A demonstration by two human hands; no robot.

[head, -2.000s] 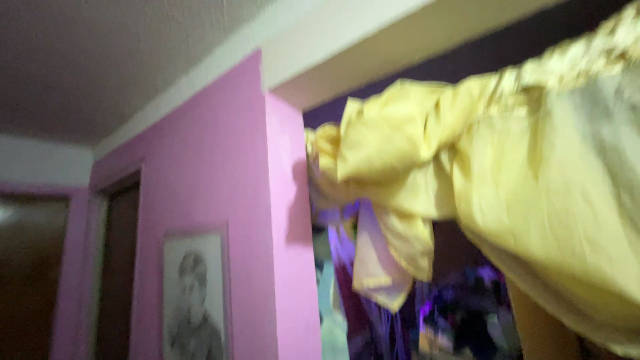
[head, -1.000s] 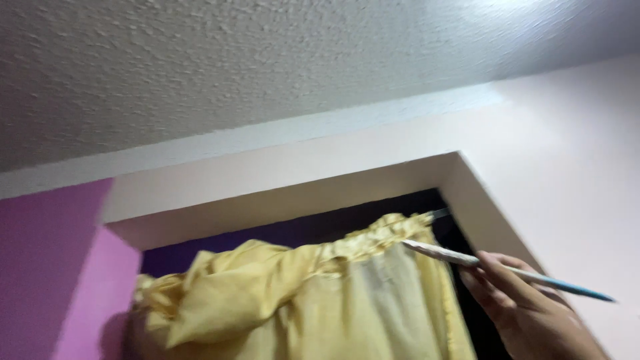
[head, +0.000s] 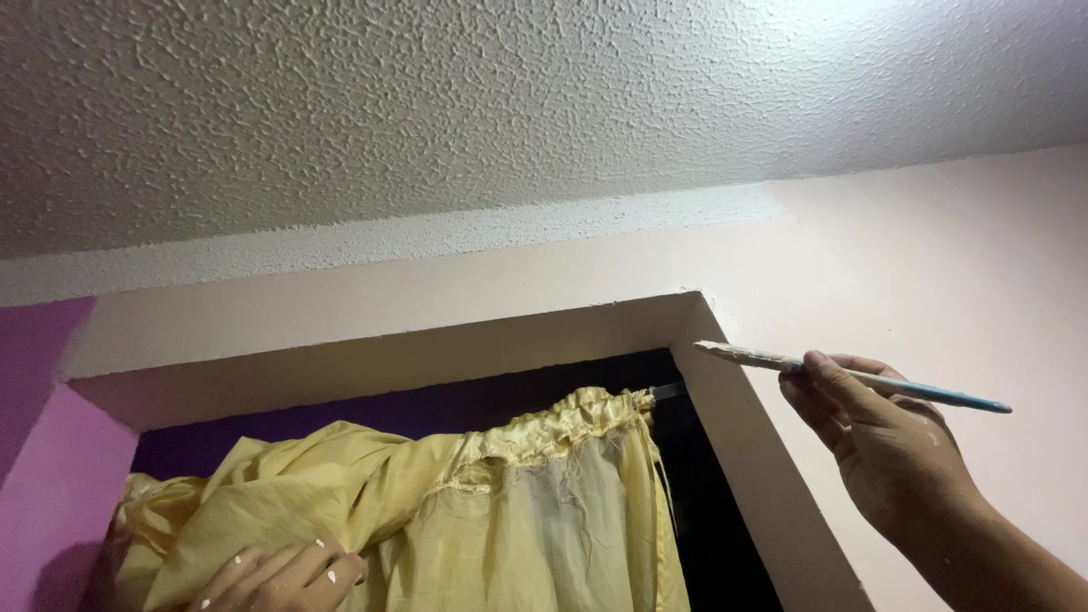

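A slim paintbrush (head: 918,391) with a blue-tipped handle is pinched between the thumb and fingers of my right hand (head: 884,442). Its bristles, coated in pale paint, point left beside the upper right corner of the doorway frame (head: 731,408); whether they touch it I cannot tell. My left hand (head: 280,578), with white paint spots on its fingers, is at the bottom in front of the yellow curtain (head: 527,527). Its fingers are curled and partly cut off by the view's edge, so whether it grips the cloth is unclear.
The gathered curtain hangs from a dark rod (head: 668,392) inside the opening. Above are a pale pink lintel (head: 382,306), a white strip (head: 425,238) and a textured ceiling (head: 425,110). A purple-pink wall (head: 34,374) stands at left, a pale pink wall (head: 952,280) at right.
The view has swung from the purple wall to the doorway's upper right corner. Since one second ago, the brush has moved from before the curtain top to the frame's corner, and my left hand has appeared.
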